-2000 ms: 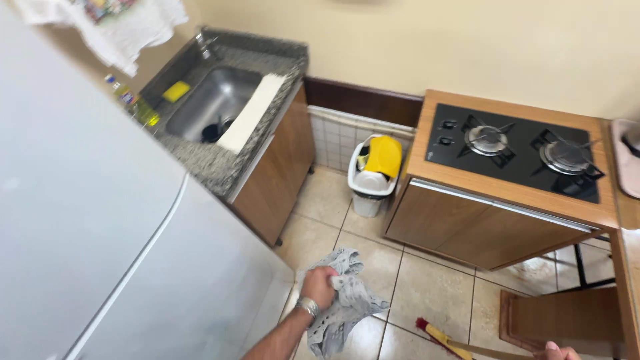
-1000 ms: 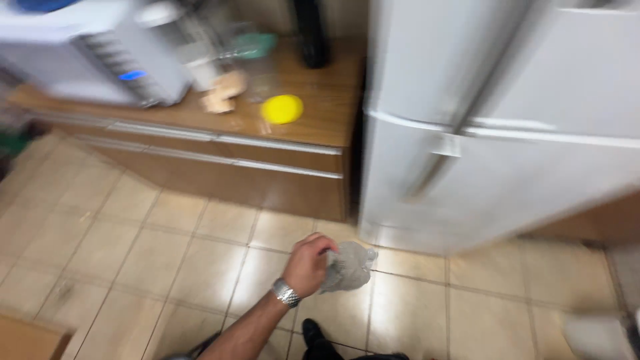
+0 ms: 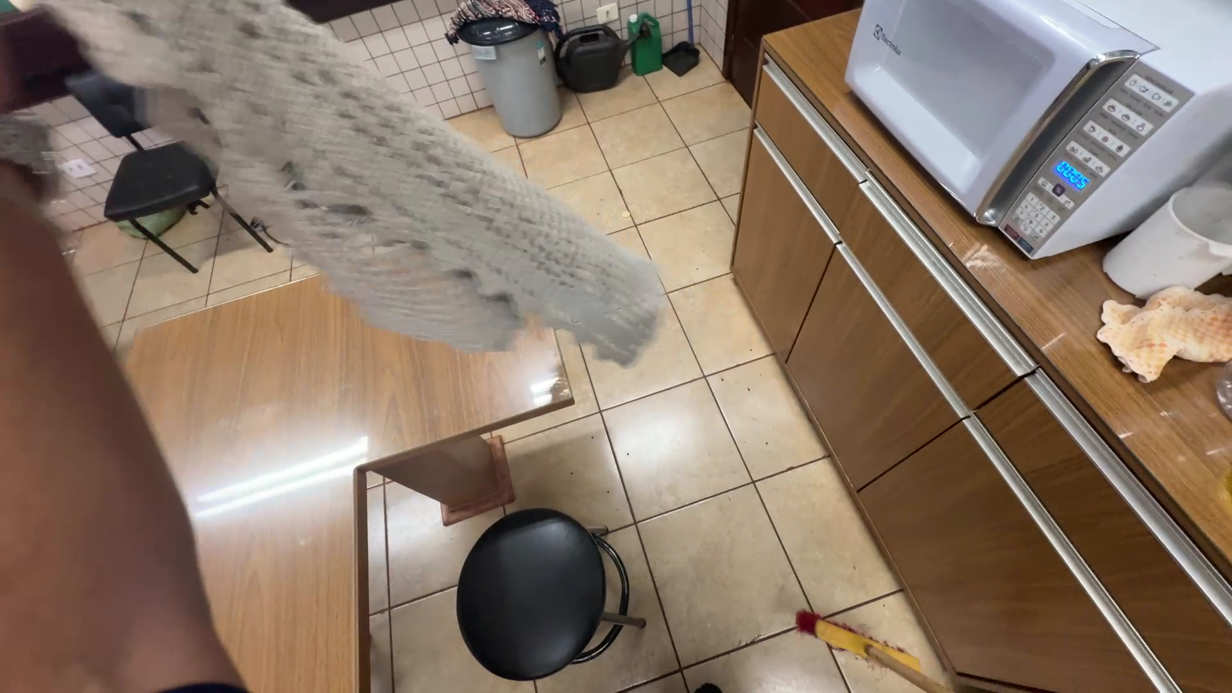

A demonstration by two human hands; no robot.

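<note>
A grey knitted cloth (image 3: 414, 192), blurred, stretches in the air from the top left toward the middle, above the corner of a wooden table (image 3: 269, 395). My left forearm fills the left side, with a metal watch at the wrist; my left hand (image 3: 10, 72) is blurred and mostly cut off at the left edge, at the cloth's upper end. At the bottom right, a broom with a yellow head (image 3: 852, 640) and red bristles lies low over the floor tiles, its handle running out of the frame. My right hand is out of view.
A round black stool (image 3: 529, 592) stands beside the table. Wooden cabinets (image 3: 905, 375) line the right, bearing a white microwave (image 3: 962, 106), a white container (image 3: 1165, 241) and a crumpled cloth (image 3: 1169, 332). Farther off are a black chair (image 3: 159, 183), a grey bin (image 3: 515, 82) and a green jug (image 3: 645, 46).
The view has turned widely from the stove and refrigerator to the table. My left hand and the cloth have moved from low in the view to the upper left, and the cloth is now spread lengthwise.
</note>
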